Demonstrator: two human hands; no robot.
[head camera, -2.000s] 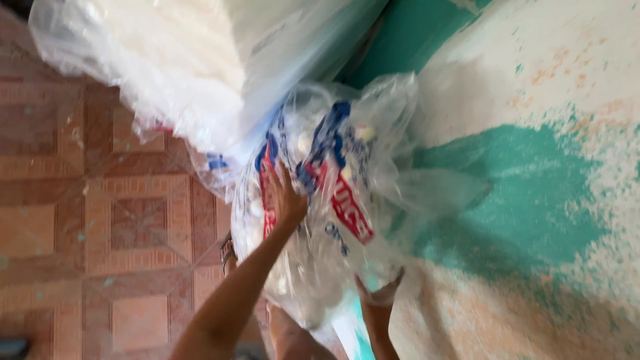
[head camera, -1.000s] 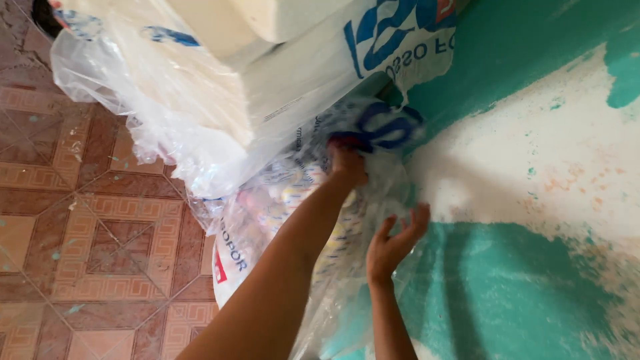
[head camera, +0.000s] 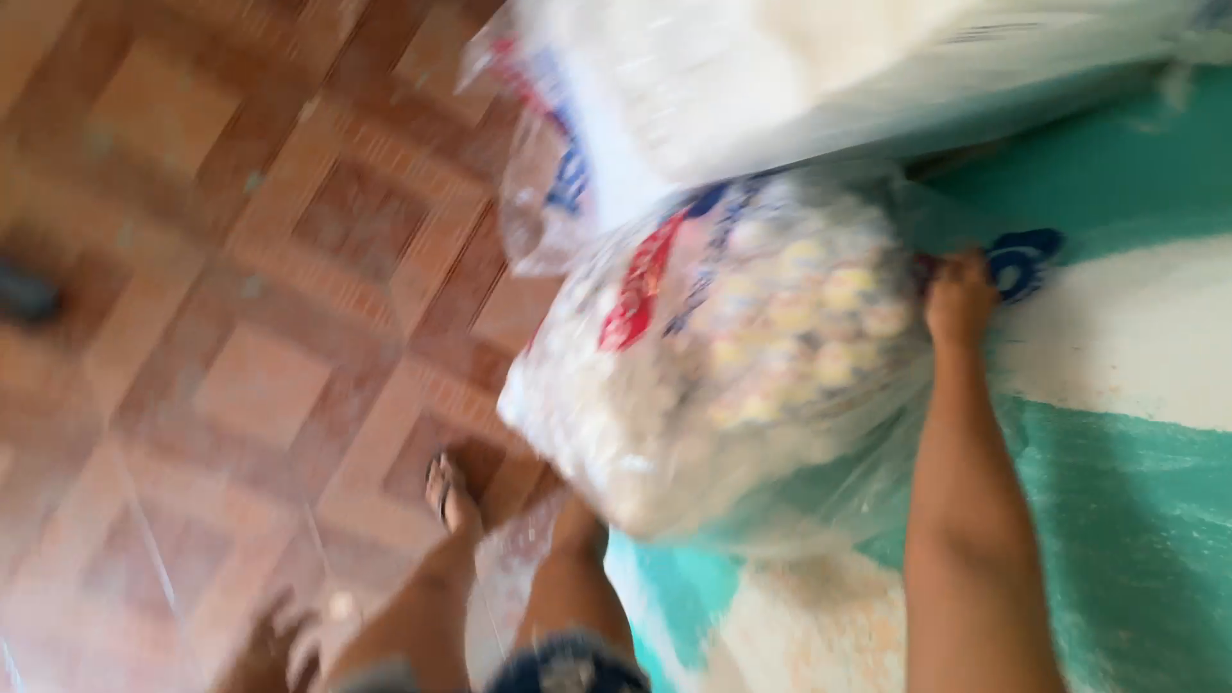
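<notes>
A large clear plastic bag (head camera: 674, 385) with red and blue print bulges with small pale and yellowish pieces; what they are is too blurred to tell. My right hand (head camera: 962, 289) is closed around the bag's gathered plastic at its right end, and a blue-printed flap sticks out past the fist. At the lower left, away from the bag, my left hand (head camera: 274, 635) is blurred, its fingers apart and nothing seen in it.
Large white blocks in clear plastic wrap (head camera: 731, 87) lie against the bag's upper side. A green and white wall with worn paint (head camera: 1136, 481) runs along the right. My sandalled foot (head camera: 448, 491) is on the patterned tile floor (head camera: 260, 395). A dark object (head camera: 24, 294) lies far left.
My left hand has let go of the bag and moved to the lower left. My right hand, open beside the bag a second ago, now grips its gathered plastic.
</notes>
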